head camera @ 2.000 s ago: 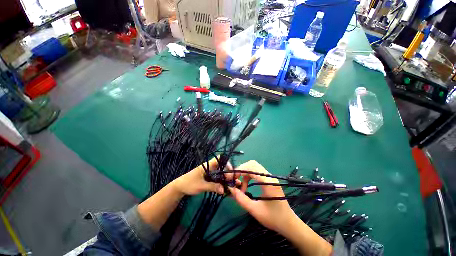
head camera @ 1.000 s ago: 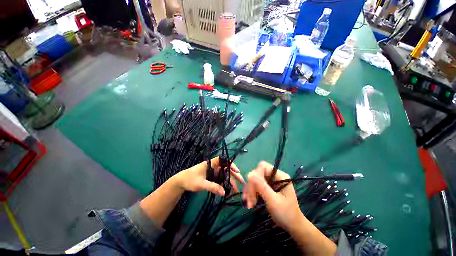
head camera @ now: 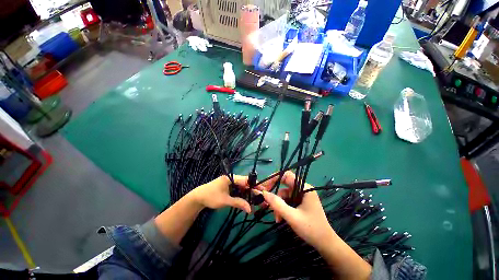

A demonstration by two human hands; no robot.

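My left hand [head camera: 225, 194] holds black power cables by the small black joint lumps at the lower middle. My right hand [head camera: 295, 206] is close beside it, fingertips almost touching, and holds several cables with their barrel plugs [head camera: 324, 121] pointing up and right. One plug [head camera: 377, 184] sticks out sideways to the right. A bunched heap of black cables [head camera: 197, 145] lies to the left, plugs toward the far side. A looser, fanned heap [head camera: 350, 219] lies to the right, partly under my right forearm. My fingers hide part of the gripped cords.
On the green mat [head camera: 126, 117] are orange-handled scissors [head camera: 172, 68], a red-handled tool [head camera: 220, 89], white ties [head camera: 249, 100], a white squeeze bottle [head camera: 228, 75], red cutters [head camera: 373, 118] and a cut plastic bottle [head camera: 412, 117]. Blue bins [head camera: 335, 71], a drink bottle [head camera: 372, 66] and a beige machine [head camera: 221, 22] stand behind.
My right hand has moved back in against my left hand. The cables in it now spread in an upright fan, where before they were swinging and blurred.
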